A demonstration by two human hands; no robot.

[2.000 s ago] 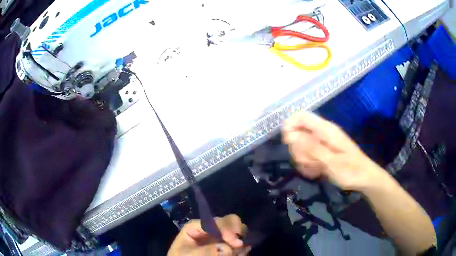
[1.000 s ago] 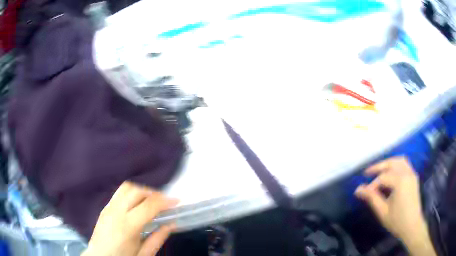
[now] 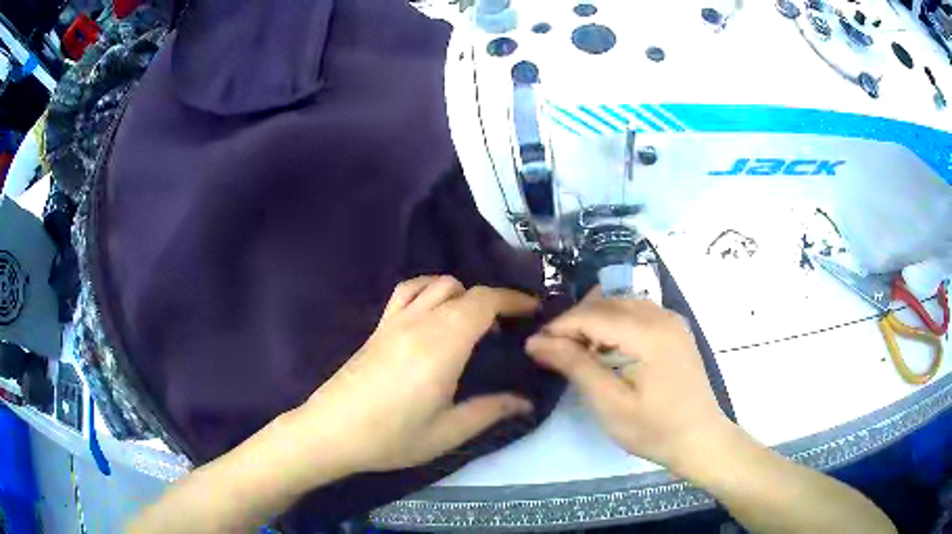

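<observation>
The dark plum garment body (image 3: 282,250) covers the left of the table, with a plaid fuzzy part (image 3: 99,302) along its left edge. A rounded plum flap (image 3: 251,52) lies on it at the top. My left hand (image 3: 418,375) lies on the garment with fingers apart, fingertips just in front of the presser foot (image 3: 553,280). My right hand (image 3: 626,375) pinches the garment edge near the foot. The dark binding strip (image 3: 694,323) shows behind my right hand. The needle and the cloth under the foot are mostly hidden.
The white JACK sewing machine head (image 3: 668,177) stands at the upper right. Scissors with red and orange-yellow handles (image 3: 908,329) lie on the table at right. A measuring tape (image 3: 626,501) runs along the front edge. Blue plastic (image 3: 16,469) shows at lower left.
Both hands have moved up from the table's front edge to the needle area. The view has turned left, so the garment fills more of the picture.
</observation>
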